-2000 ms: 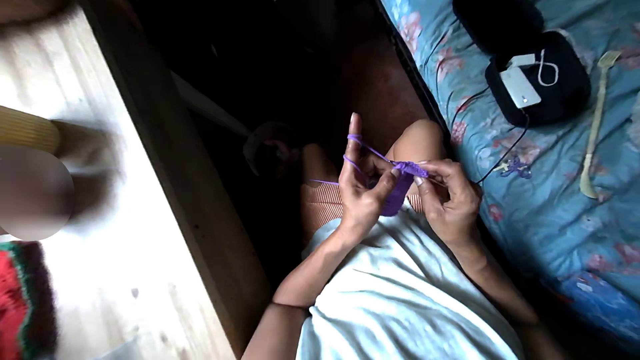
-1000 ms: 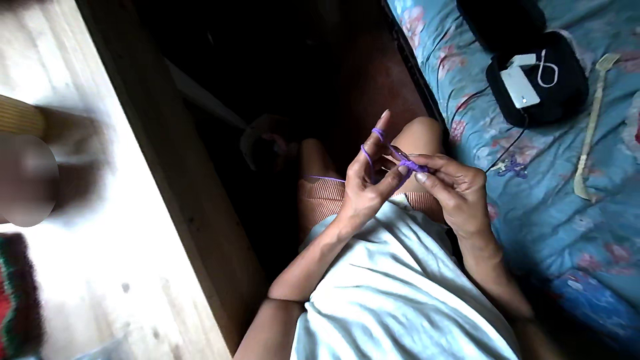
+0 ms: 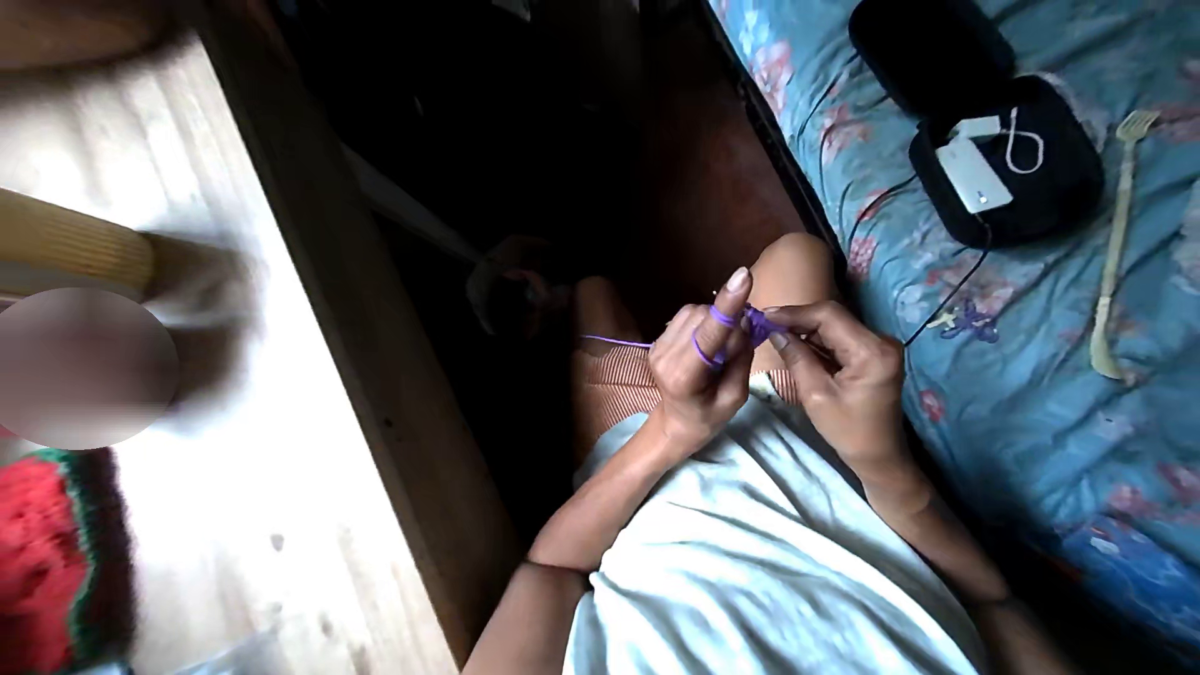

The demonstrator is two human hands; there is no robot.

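Purple yarn (image 3: 614, 340) runs from the left over my lap to my left hand (image 3: 698, 361), where it loops around the raised index finger. A small purple piece of yarn work (image 3: 761, 325) sits between the two hands, pinched by the fingertips of my right hand (image 3: 844, 375) and touching my left hand. Whether my right hand also holds a hook is too small to tell. Both hands are close together above my lap, over striped shorts (image 3: 619, 380) and a pale shirt (image 3: 769, 534).
At left is a wooden table (image 3: 272, 469) with a ribbed yellow object (image 3: 75, 239) and a red piece with green edging (image 3: 37, 562). On the flowered bed at right lie an open black case (image 3: 1059, 187) with a white device (image 3: 975, 173), a fork-ended stick (image 3: 1116, 253) and a cable (image 3: 956, 281).
My left hand has turned, and its fingers are more folded around the yarn. The purple piece, seen hanging below the fingers two seconds ago, is now mostly hidden between the hands.
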